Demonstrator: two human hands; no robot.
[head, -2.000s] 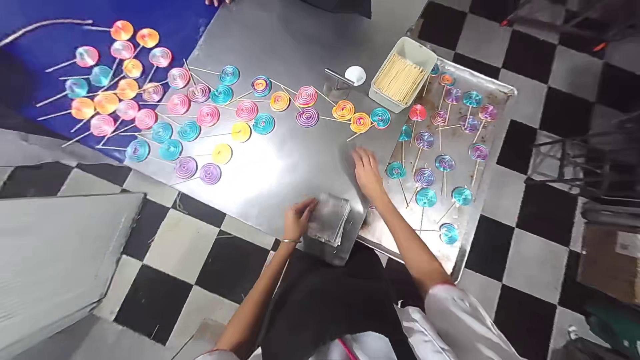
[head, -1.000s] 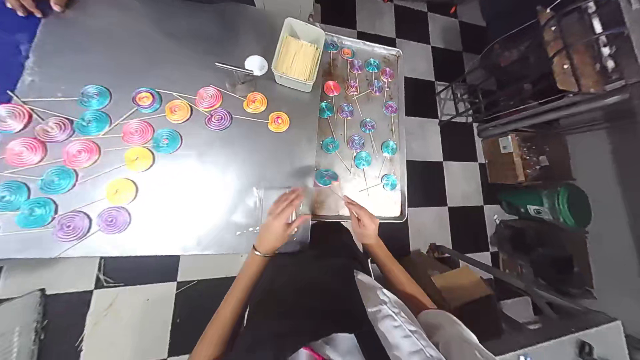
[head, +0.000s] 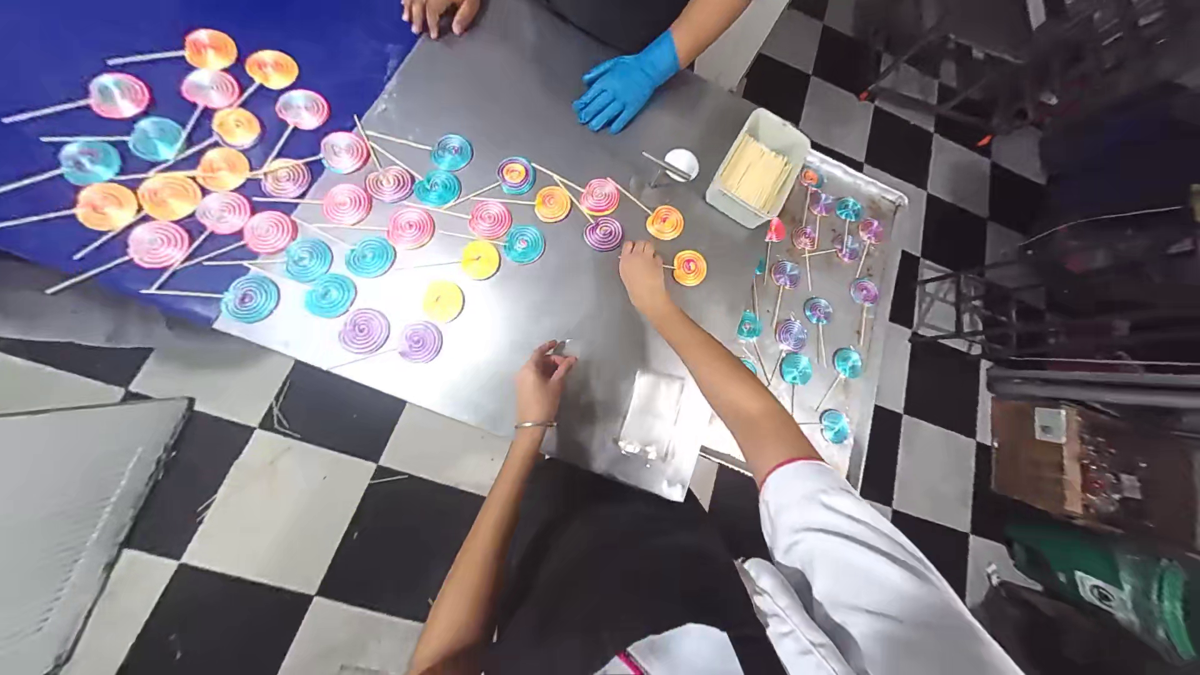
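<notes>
My right hand (head: 645,274) reaches over the metal table (head: 600,323), its fingers closed at the stick of an orange spiral lollipop (head: 690,268). Just above lies another orange lollipop (head: 665,223), with a purple one (head: 603,234) to its left. My left hand (head: 544,375) hovers over the near part of the table, thumb and fingers pinched on what seems a small clear piece. Clear plastic wrappers (head: 653,405) lie at the near edge, between my forearms. Rows of pink, teal, yellow and purple lollipops spread to the left.
A metal tray (head: 886,281) of lollipops stands at the right, partly under my right forearm. Near it are a bin of sticks (head: 722,192) and a small white cup (head: 682,165). Across the table, another person has a blue-gloved hand (head: 619,91) and a bare hand (head: 441,15) on it.
My right hand has moved from the tray's near edge to the orange lollipop. My left hand has moved left, off the wrappers. The other person's gloved hand has come into view. The view has swung left.
</notes>
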